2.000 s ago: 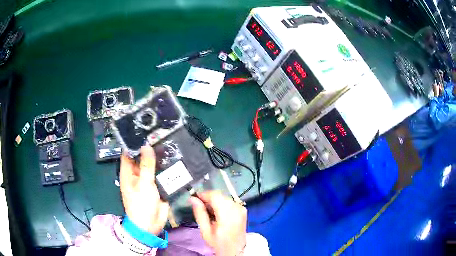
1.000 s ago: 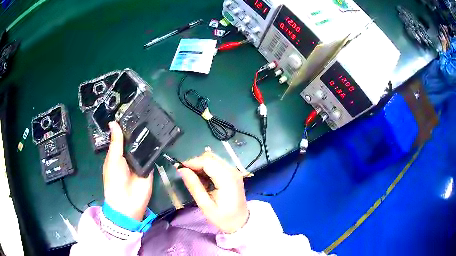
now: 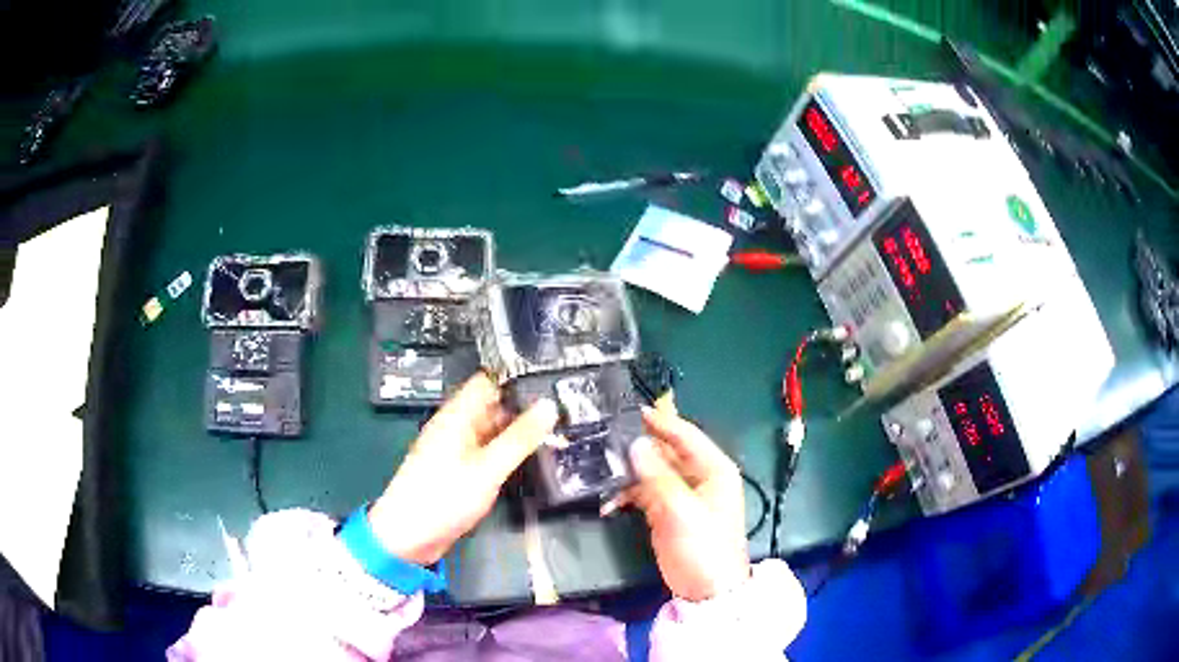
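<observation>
An opened trail camera (image 3: pixel 562 323) has its mottled front housing at the top and its black control half (image 3: pixel 584 459) toward me. My left hand (image 3: pixel 446 472) holds it at the left side, with the thumb on the control half. My right hand (image 3: pixel 692 498) holds the lower right edge of the control half. Whether a cable is plugged into its lower edge cannot be told. Two more opened trail cameras lie on the green mat to the left, one at the far left (image 3: pixel 259 343) and one beside the held one (image 3: pixel 427 317).
Three bench power supplies with red digits (image 3: pixel 931 272) stand at the right, with red clip leads (image 3: pixel 795 375). A white-blue leaflet (image 3: pixel 672 259) and a pen (image 3: pixel 627 185) lie behind the held camera. A black tray (image 3: pixel 123 388) with white paper is at the left edge.
The held camera was turned and tilted; it now sits more upright in view, with both hands on it. The cable plug seen in my right hand no longer shows. The view has shifted left.
</observation>
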